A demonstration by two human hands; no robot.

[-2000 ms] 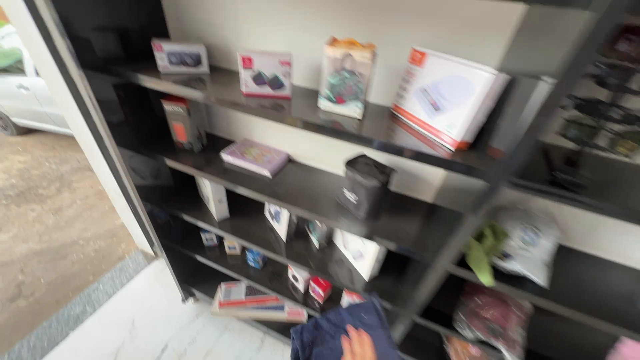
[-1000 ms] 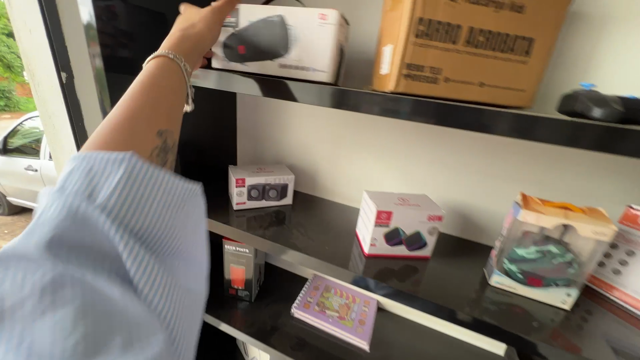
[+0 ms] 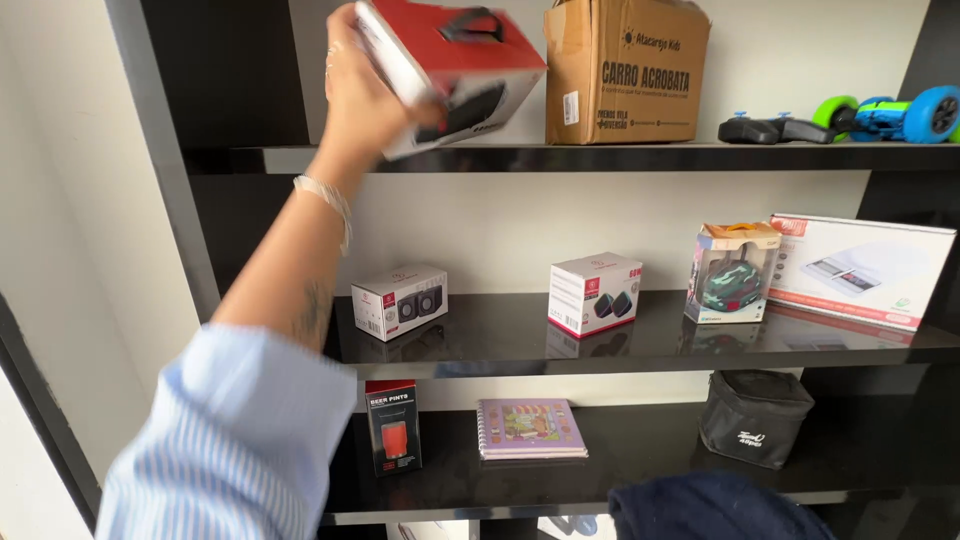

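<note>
My left hand [image 3: 367,97] grips the end of a red and white speaker box [image 3: 480,75] with a dark handle on its top. The box is tilted and held at the level of the top shelf, left of a brown cardboard carton [image 3: 637,75]. A bracelet is on the wrist, below a rolled striped sleeve. Dark navy cloth [image 3: 716,510] shows at the bottom edge; my right hand is not in view.
Black shelves [image 3: 600,157] hold a toy car [image 3: 885,116] with its controller [image 3: 776,130], small speaker boxes [image 3: 409,300], a camouflage speaker in packaging [image 3: 731,277], a kitchen scale box [image 3: 862,270], a spiral notebook [image 3: 531,427], a tumbler box [image 3: 394,427] and a black bag [image 3: 756,420].
A second ago the speaker box stood on the top shelf with my left hand at it; now it is tilted in my grip, its red top showing. The view has shifted.
</note>
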